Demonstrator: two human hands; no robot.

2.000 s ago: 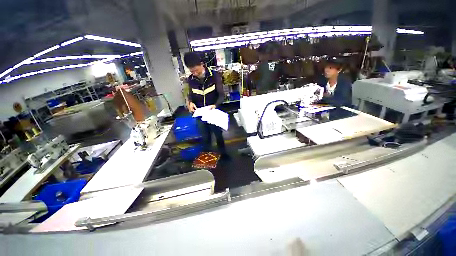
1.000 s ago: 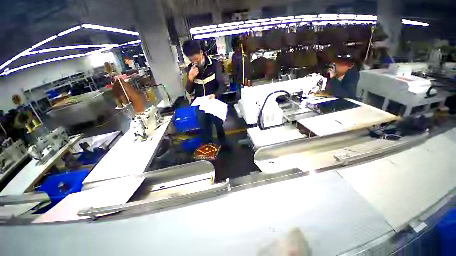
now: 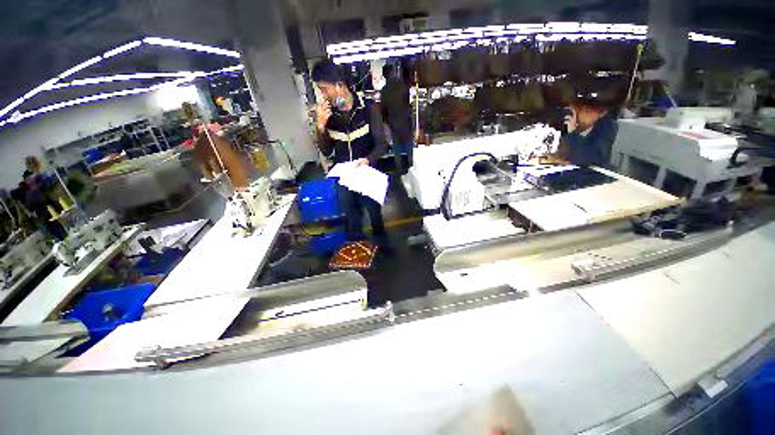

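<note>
A small blurred beige shape (image 3: 503,413) shows at the bottom edge, right of the middle, over the long white surface (image 3: 357,382). It has a pinkish spot at its lower end. It may be part of my right hand (image 3: 500,427) or a pale piece at its fingertips; the blur and the frame edge hide which. No fingers can be made out, nor any grip. My left hand is out of the picture.
A metal rail (image 3: 280,340) runs along the surface's far edge. Beyond stand a sewing machine (image 3: 251,206) on a white table, blue crates (image 3: 319,202), a person holding white sheets (image 3: 361,180), and a large white machine (image 3: 459,174) with another person behind it.
The beige shape has risen further into view at the bottom edge since the first frame. The standing person has raised one hand to the face, the other still holding the sheets.
</note>
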